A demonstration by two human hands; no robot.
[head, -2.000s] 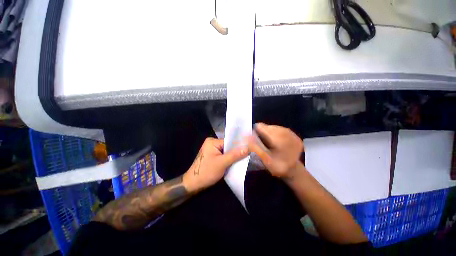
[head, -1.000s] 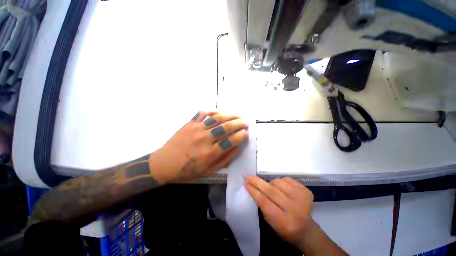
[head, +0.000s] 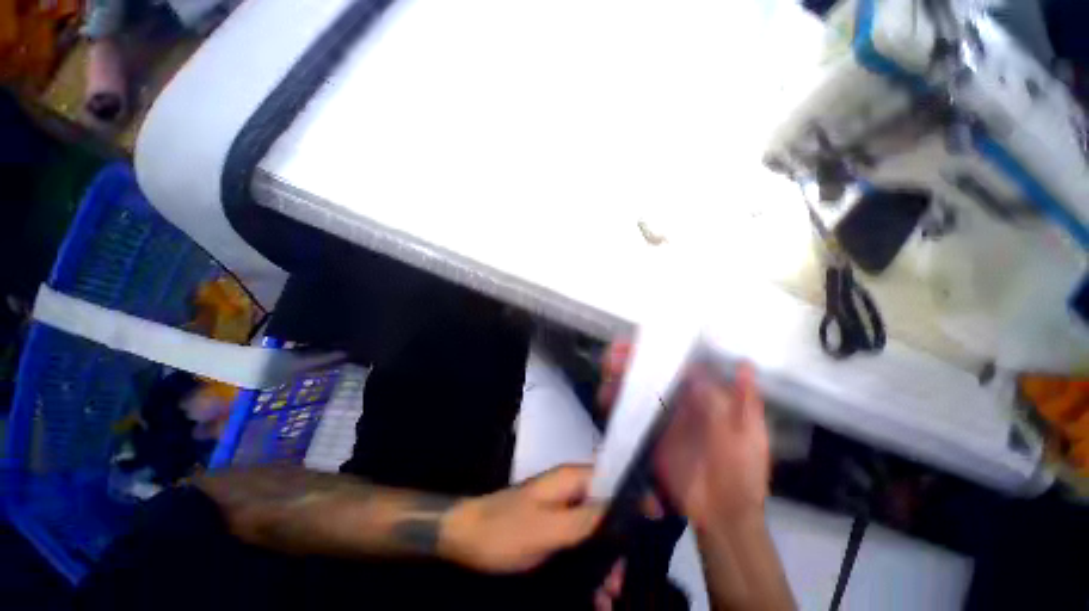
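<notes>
A pale fabric strip (head: 645,400) runs from the table's front edge down over my dark-clothed lap, with a dark edge along its right side. My left hand (head: 520,525) pinches its lower end between thumb and fingers. My right hand (head: 717,442) is blurred and lies against the strip's right side just below the table edge; its grip is unclear. Blurred fingertips show left of the strip. A small skin-coloured patch at the bottom centre cannot be made out.
Black-handled scissors (head: 838,292) and a dark flat object (head: 884,227) lie near the sewing machine head (head: 824,149). A tan tab (head: 651,233) is on the white table (head: 478,155). A blue basket (head: 60,394) with scraps and a pale band stand left; white panels (head: 908,567) lie lower right.
The view has turned and shifted left. My left hand has left the tabletop and now holds the strip's lower end over my lap. My right hand has moved up along the strip.
</notes>
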